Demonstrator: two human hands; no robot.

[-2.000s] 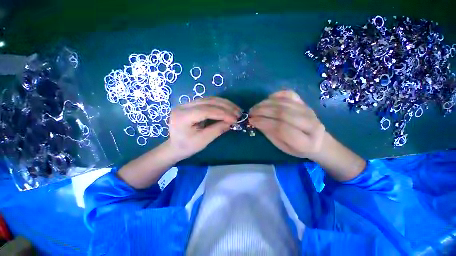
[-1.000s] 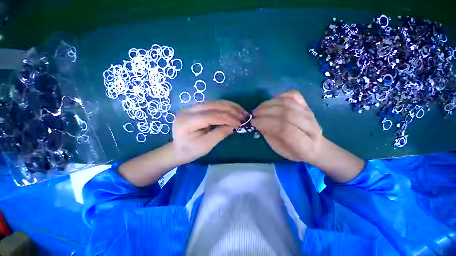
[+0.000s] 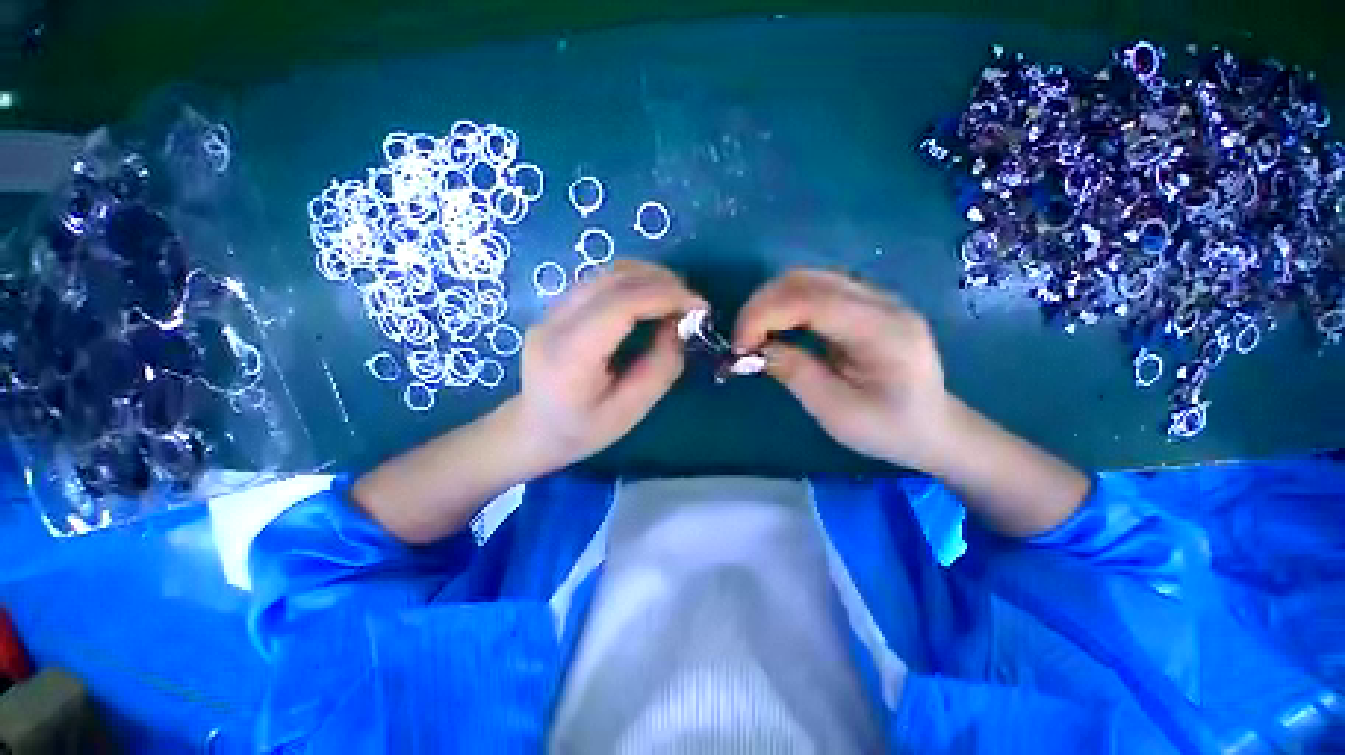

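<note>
My left hand [image 3: 598, 362] and my right hand [image 3: 856, 362] are close together above the bench, near its front edge. A small silver ring with metal fittings [image 3: 720, 348] spans the gap between them. My left fingertips pinch its upper left end, where a bright bit shows. My right fingertips pinch a pale, shiny bit at its lower right end, with dark bits beside it. The held pieces are small and blurred, so their exact shape cannot be told.
Loose silver rings [image 3: 428, 251] lie in a pile left of centre, several singly beside it. A large pile of metal fittings [image 3: 1158, 192] is at right. A clear plastic bag [image 3: 133, 325] with dark round pieces is far left. White paper [image 3: 266, 516] is by my left forearm.
My fingertips have moved apart, and the held ring and fittings now show between them. Before, the fingertips nearly met around the piece.
</note>
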